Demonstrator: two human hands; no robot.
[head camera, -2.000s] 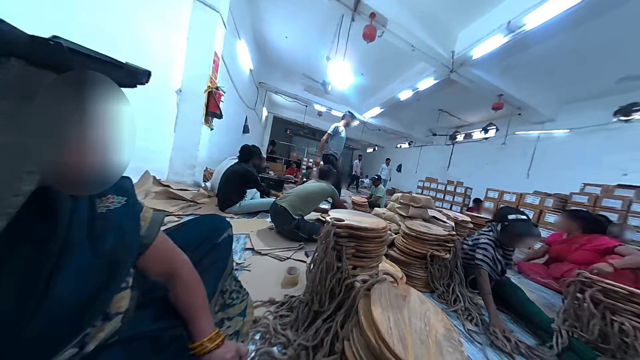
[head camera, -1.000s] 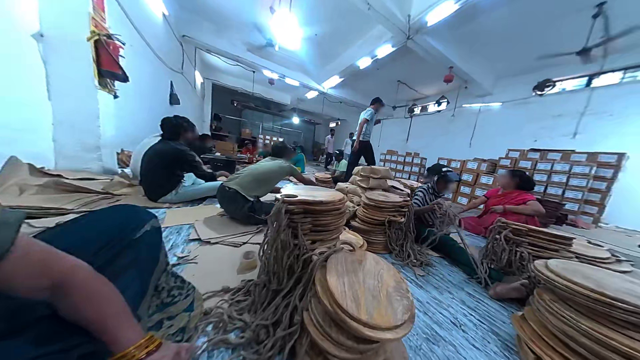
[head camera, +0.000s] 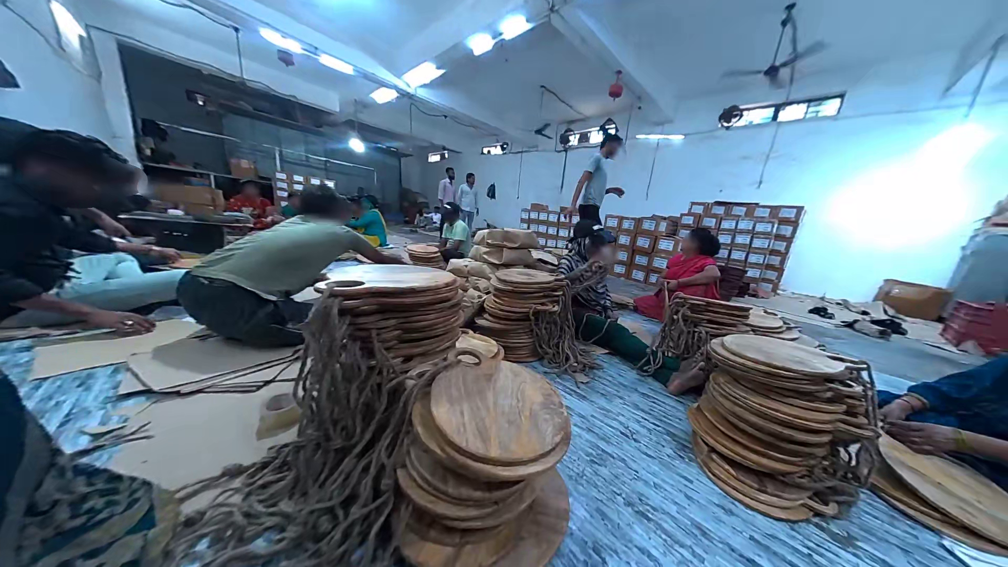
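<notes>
Neither my left hand nor my right hand is visible. Nearest in front, a stack of round wooden boards (head camera: 500, 409) stands on a blue streaked floor covering, its top board tilted toward me. Behind it to the left rises a taller stack of wooden boards (head camera: 394, 315), with thick brown rope loops (head camera: 335, 417) hanging down and spreading over the floor. Another stack of round boards (head camera: 776, 417) stands to the right, rope at its right side. At the right edge, a co-worker's hands (head camera: 917, 421) are at the ropes beside more wooden boards (head camera: 945, 488).
Cardboard sheets (head camera: 205, 425) and a tape roll (head camera: 279, 413) lie at the left. Co-workers sit on the floor on both sides; one person (head camera: 596, 181) is upright in the middle distance. Stacked cartons (head camera: 740, 244) line the back wall. Further board stacks (head camera: 520, 315) stand mid-floor.
The view has swung right, bringing the right-hand board stacks and a co-worker's hands into sight. The near co-worker's braceleted arm at the left has gone out of view.
</notes>
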